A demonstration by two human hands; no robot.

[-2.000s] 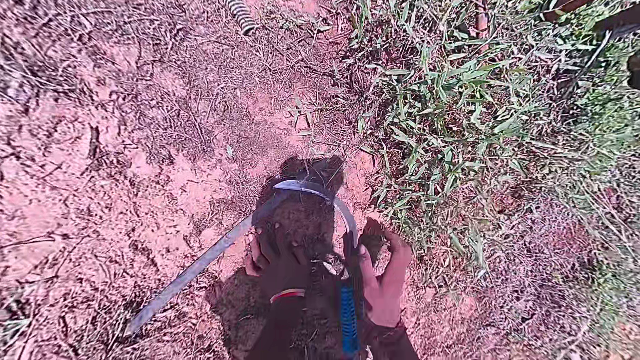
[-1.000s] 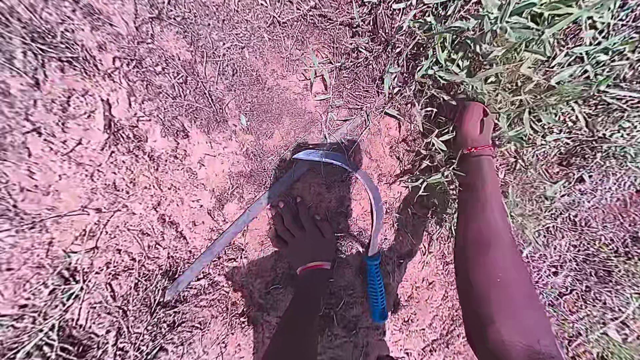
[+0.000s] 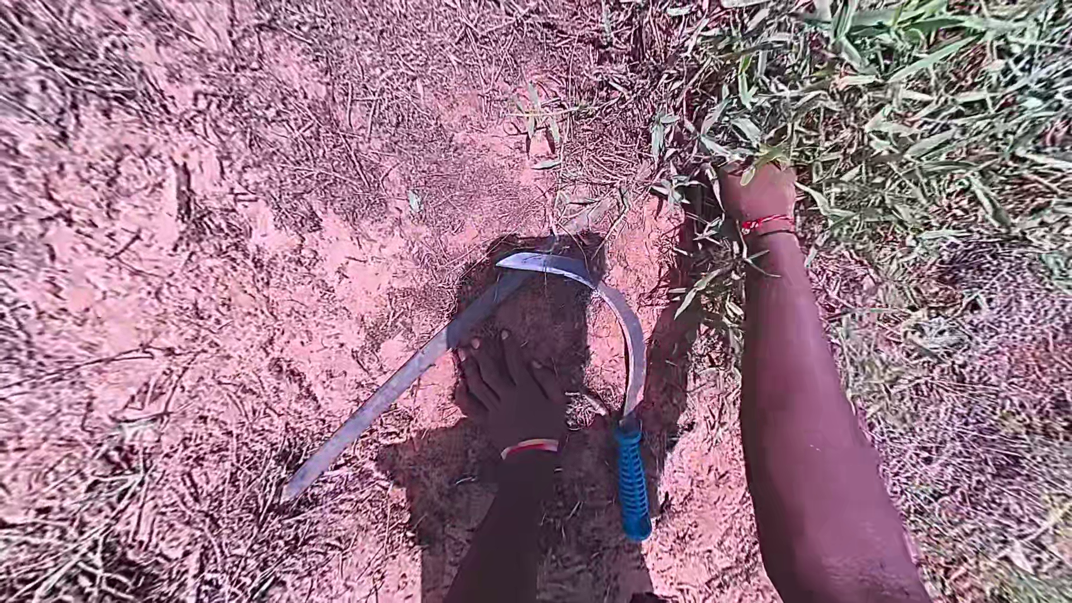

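Observation:
My left hand (image 3: 515,398) lies flat on the shaded soil with its fingers spread and holds nothing. To its right, a sickle with a curved metal blade (image 3: 634,343) and a ribbed blue handle (image 3: 633,486) lies on the ground. The blade's tip crosses above a long flat metal strip (image 3: 385,394), which runs diagonally left of my left hand. My right hand (image 3: 760,197), with a red cord at the wrist, reaches into green grass (image 3: 863,159) at the upper right. Its fingers are hidden among the leaves, so its grip cannot be told.
Dry reddish soil (image 3: 293,268) with scattered dead stems surrounds the tools. A small green sprig (image 3: 536,117) stands above the blade. Dry, tangled grass (image 3: 988,352) lies to the right of my right forearm.
My right hand has moved from beside the sickle, up and to the right, into the grass. My left hand remains spread on the soil. The view has shifted closer to the ground.

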